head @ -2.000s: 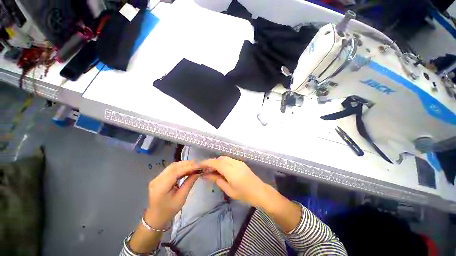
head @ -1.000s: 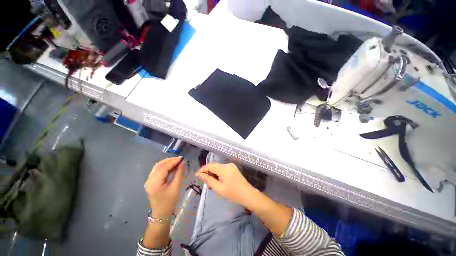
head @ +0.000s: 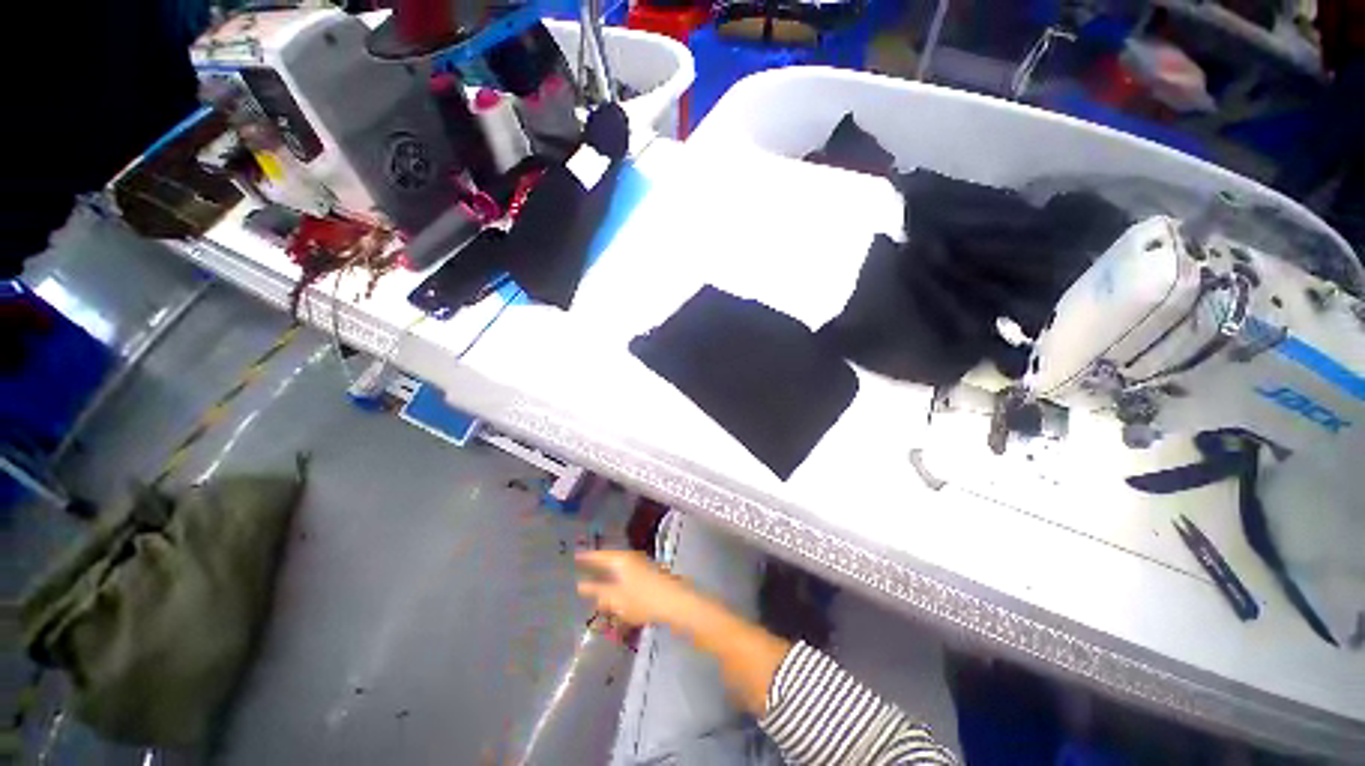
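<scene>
My right hand [head: 626,587] is stretched left over the floor, below the table's front edge. Its fingers look a little apart and nothing is clearly held; tiny dark specks show near the fingertips. My left hand is out of the picture. A flat black cut panel [head: 752,382] lies at the table's middle. Behind it, crumpled black garment pieces [head: 966,277] reach to the white JACK sewing machine [head: 1120,307]. Dark thread snips [head: 1216,569] lie in front of that machine, beside a black forked strip [head: 1254,501].
A second machine [head: 337,112] stands left, with red thread waste [head: 341,249] by it. A black folded piece [head: 557,228] lies on a blue sheet [head: 614,237]. A white trough [head: 816,93] stands behind the table. An olive sack [head: 180,614] lies on the floor.
My left hand has left the picture. My hands were together, then apart; my right hand now reaches out alone. The view has shifted, showing more on the left and behind the table.
</scene>
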